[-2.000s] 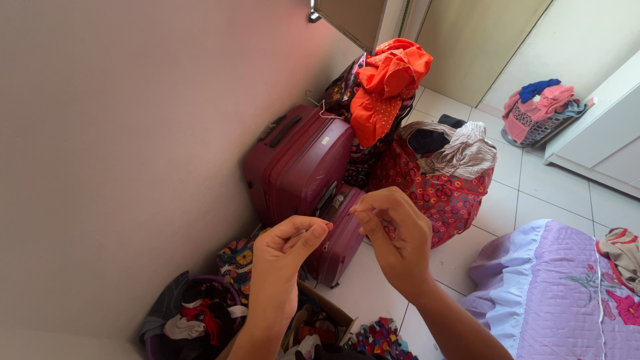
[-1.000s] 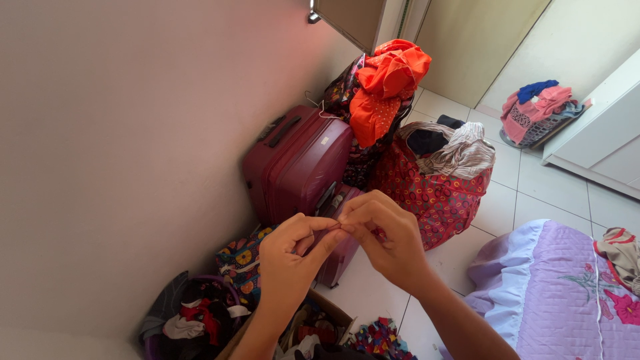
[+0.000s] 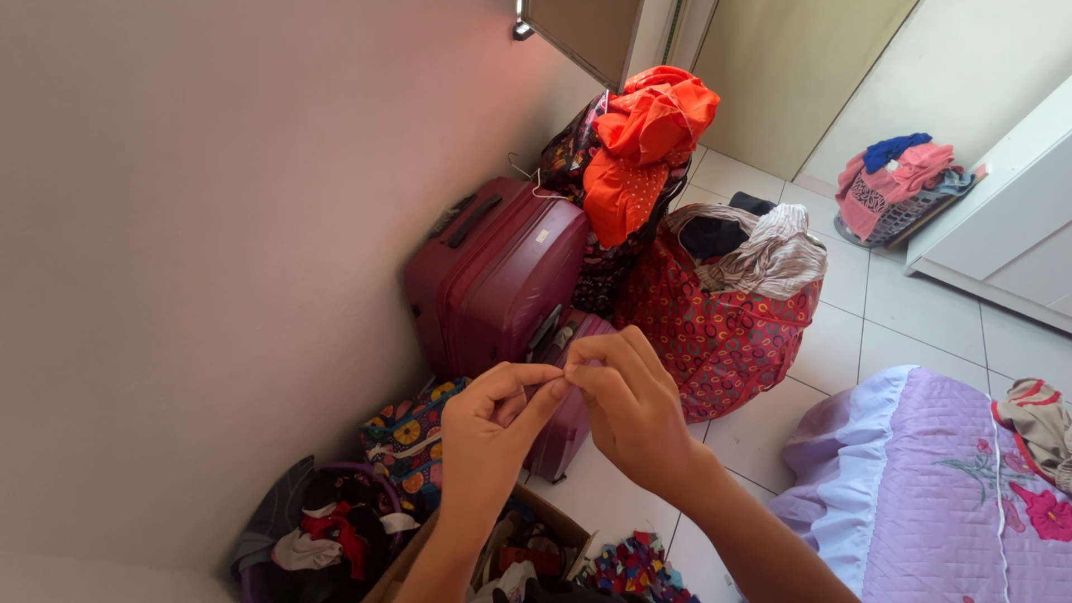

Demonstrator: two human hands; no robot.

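My left hand [image 3: 494, 419] is raised at the lower middle of the head view, its thumb and forefinger brought together. Just right of it, my right hand [image 3: 624, 394] has its thumb and forefinger pinched, and the fingertips of both hands meet. Whether something tiny or thin lies between the fingertips cannot be made out. Behind the hands stand a large maroon suitcase [image 3: 502, 276] and a smaller maroon suitcase [image 3: 565, 427], partly hidden by the fingers.
A red patterned bag [image 3: 720, 335] bulges with clothes beside a bag topped with orange cloth [image 3: 653, 126]. Low left are a purple basket of clothes [image 3: 335, 519] and a cardboard box [image 3: 548, 511]. A lilac quilted bed cover [image 3: 930, 486] lies right; a laundry basket [image 3: 892, 213] stands farther back.
Two seconds ago my hands were apart, each with its fingers pinched. They have come together, and their fingertips have stayed in contact since the frame of one second ago.
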